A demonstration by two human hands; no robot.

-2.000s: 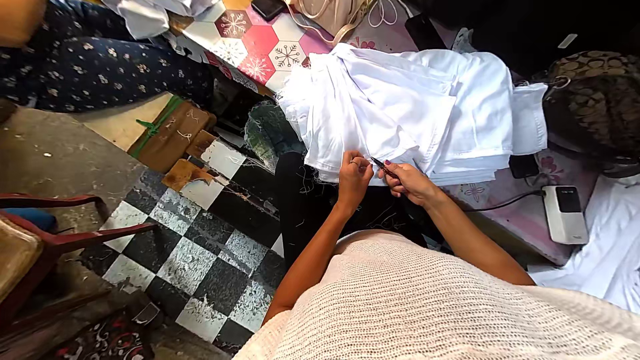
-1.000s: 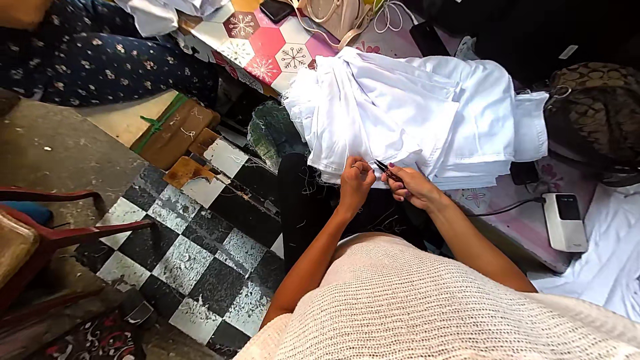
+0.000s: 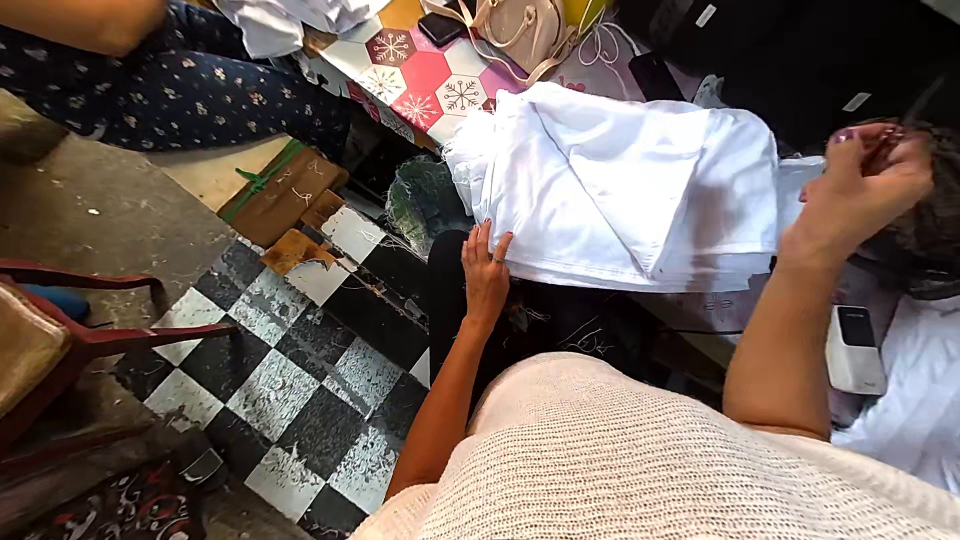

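A stack of folded white cloth (image 3: 622,187) lies on the table, its near edge hanging slightly toward my lap. My left hand (image 3: 486,274) rests at the stack's near left corner, fingers touching the cloth edge. My right hand (image 3: 870,184) is raised beyond the stack's right end, fingers curled around a small dark tool, blurred, with a thin tip pointing up; its kind cannot be told here. Loose threads (image 3: 589,337) lie on the dark cloth over my lap.
On the table are a beige handbag (image 3: 525,34), a black phone (image 3: 441,28), a dark device (image 3: 655,75) with a cable and a white device (image 3: 855,349). A person's patterned trousers (image 3: 187,97) show at upper left, above a tied cardboard box (image 3: 281,187). A red chair (image 3: 112,341) stands left.
My hands were together at the cloth's near edge. My right hand has moved up and right with the dark tool; my left hand now lies at the stack's left corner. The top cloth lies flatter.
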